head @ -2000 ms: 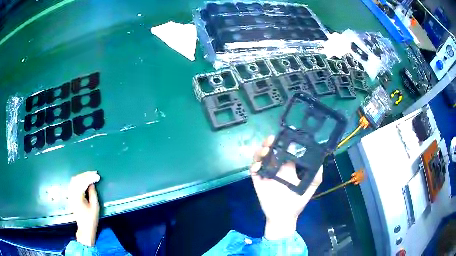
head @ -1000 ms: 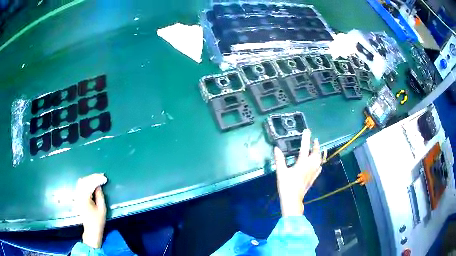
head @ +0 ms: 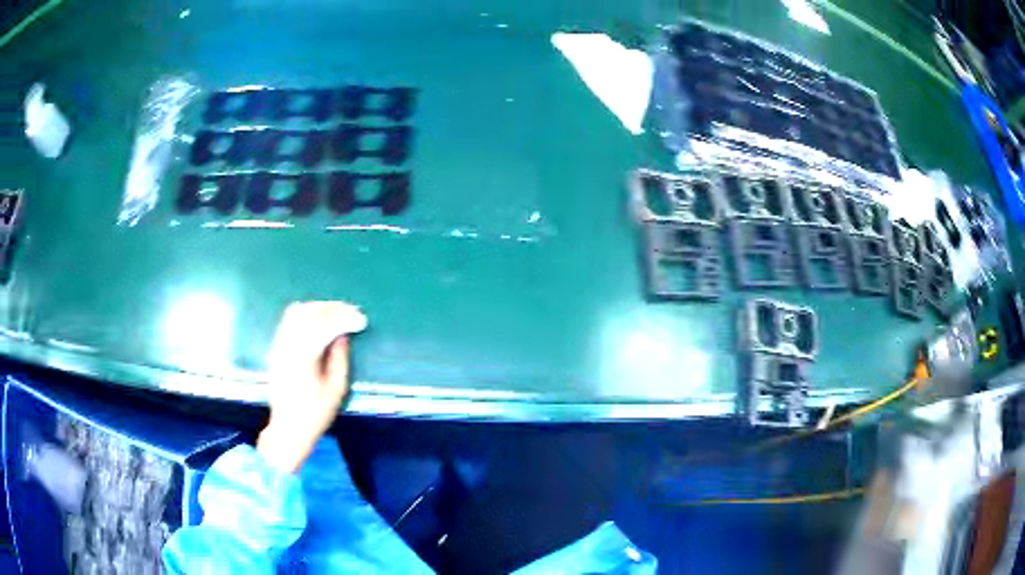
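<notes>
My left hand [head: 309, 371] rests at the bench's front edge, fingers together and curled, with nothing visible in it. My right hand cannot be made out. A single dark grey housing [head: 791, 374] lies near the front edge, right of centre. Several similar housings [head: 681, 259] stand in a row behind it. Black die-cut pads [head: 289, 147] lie in a three-row grid on a clear liner sheet [head: 472, 229] behind my left hand. A larger pad sheet stack [head: 776, 101] under glossy film lies beyond the housing row.
White backing paper [head: 613, 76] lies left of the stack. A blue bin [head: 202, 432] with silvery bagged parts [head: 118, 500] is lower left. A blurred white machine [head: 950, 477] and orange cables [head: 888, 402] are at right. A crumpled whitish item [head: 46, 121] is far left.
The housing that my right hand held now lies on the bench, and that hand has left it. The view has swung left, bringing in the bin. My left hand keeps its curled pose.
</notes>
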